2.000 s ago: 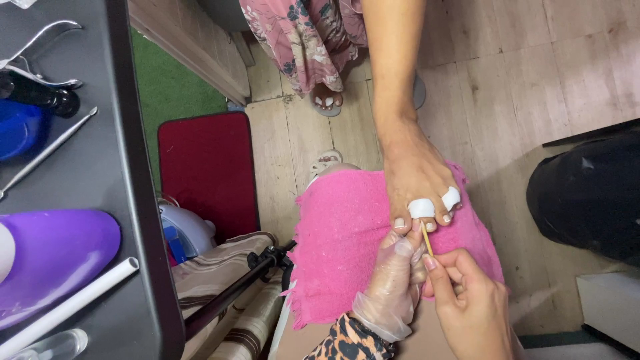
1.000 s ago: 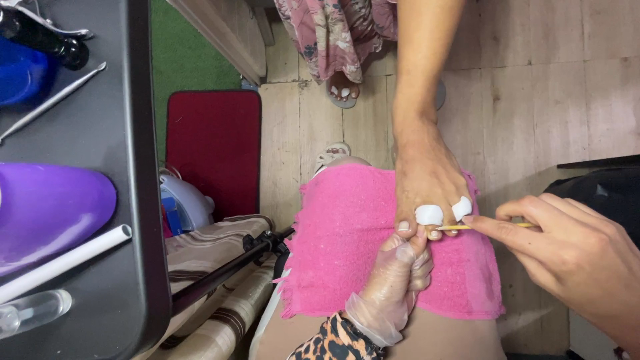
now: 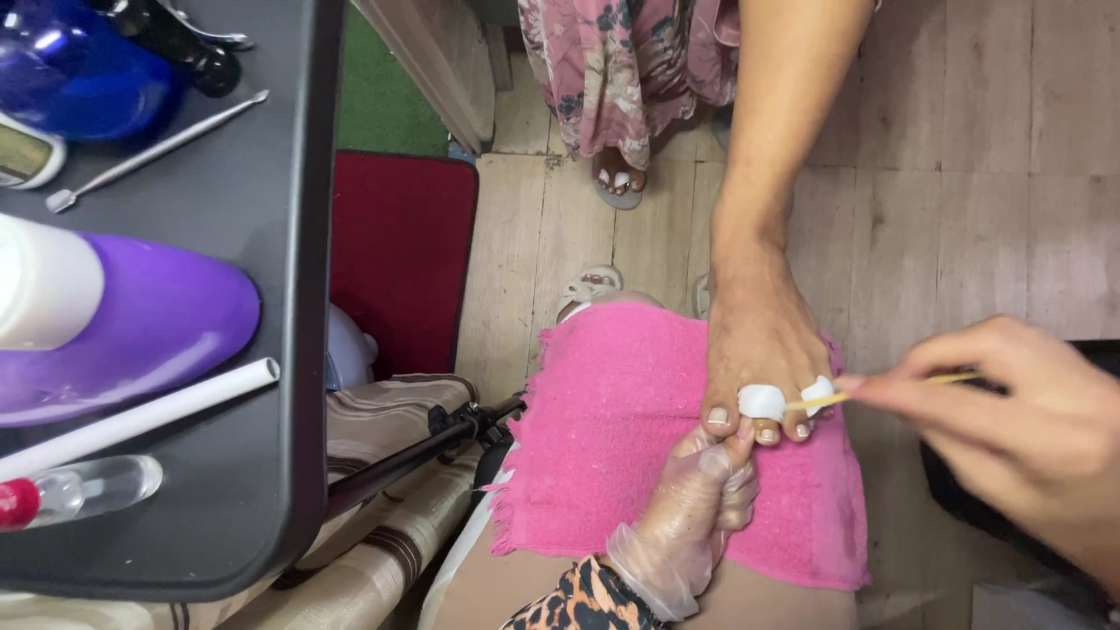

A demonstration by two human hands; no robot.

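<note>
Another person's bare foot (image 3: 757,324) rests on a pink towel (image 3: 612,420) spread over my lap. White pads (image 3: 761,402) sit between its toes, whose nails have pale tips. My left hand (image 3: 700,490), in a clear plastic glove, holds one of the toes from below. In my bare right hand (image 3: 1015,420) is a thin yellowish wooden stick (image 3: 827,402), its tip at the larger white pad near the toes. The right fingers are slightly blurred.
A dark tray (image 3: 236,210) at left holds a metal cuticle pusher (image 3: 157,153), a purple bottle (image 3: 175,324), a white tube (image 3: 149,416) and a clear bottle (image 3: 114,490). Beside it runs a black metal bar (image 3: 402,464). The person's other foot (image 3: 619,178) is on the floor.
My right hand first moved from below the toes to their right side, with the stick turned sideways. Now the stick's tip is higher, at the white pad. My left hand keeps hold.
</note>
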